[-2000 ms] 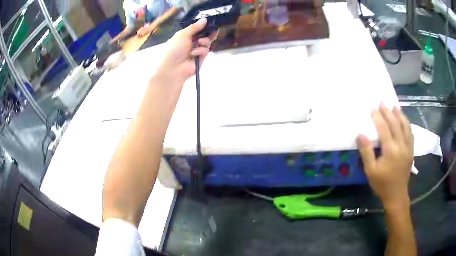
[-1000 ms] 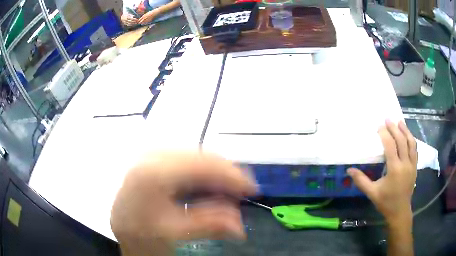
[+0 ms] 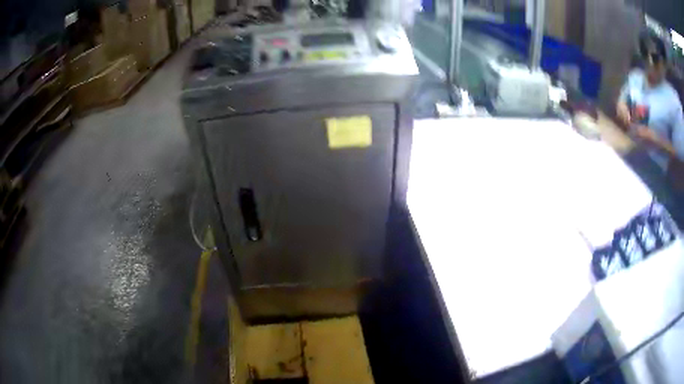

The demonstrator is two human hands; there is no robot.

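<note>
Neither of my hands is in the picture. A white tabletop (image 3: pixel 502 225) lies in front on the right, very bright. A row of several black lamps (image 3: pixel 634 244) stands at its right side, blurred. The white benchtop machine (image 3: pixel 649 300) is cut off by the right edge, with a bit of its blue front (image 3: pixel 589 354) showing. A thin black cord (image 3: pixel 637 346) runs across it at the lower right. The lamp that the cord belongs to is out of view.
A grey metal cabinet (image 3: pixel 307 195) with a black handle and yellow label stands left of the tabletop. Below it is a yellow base (image 3: pixel 330 352). A grey floor (image 3: pixel 112 217) with a yellow line lies at left. A person (image 3: pixel 656 105) is at upper right.
The view has swung far to the left. Both hands, the green air gun, the brown tray and the lamp in it have left the picture; the cabinet and floor have come in.
</note>
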